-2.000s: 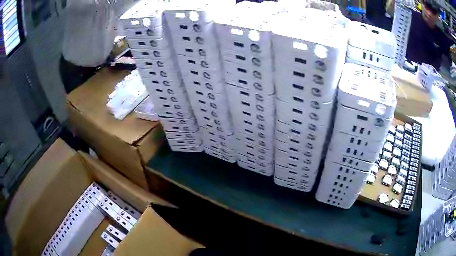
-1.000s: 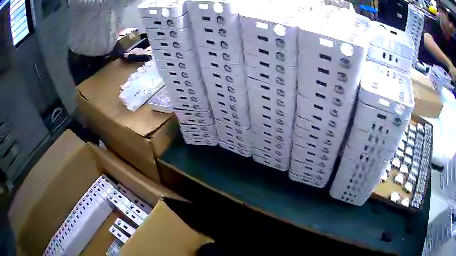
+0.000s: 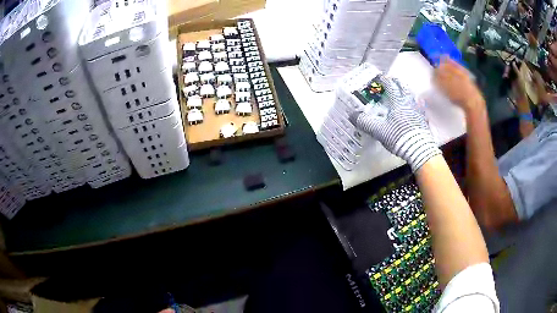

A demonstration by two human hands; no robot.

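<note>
My right hand (image 3: 400,125), in a grey-and-white striped glove, is at the top white housing (image 3: 361,92) of a short stack on the white sheet. Its thumb and fingers lie over the housing's near edge and seem to grip it. A green board with yellow and dark parts (image 3: 374,90) shows in that housing. A sliver of my left hand (image 3: 166,310) shows at the bottom edge beside a blue band; its fingers are cut off.
Tall white housing stacks (image 3: 137,92) stand at left, more at the back (image 3: 345,36). A cardboard tray (image 3: 204,131) holds small white modules. Black blocks (image 3: 254,181) lie on the green bench. A black board tray (image 3: 357,287) is below right. Another person's arm (image 3: 482,147) reaches near a blue object (image 3: 436,43).
The view has swung right, from the tall stacks and open carton to the module tray, board tray and neighbour. My gloved right hand has come into view at the short stack.
</note>
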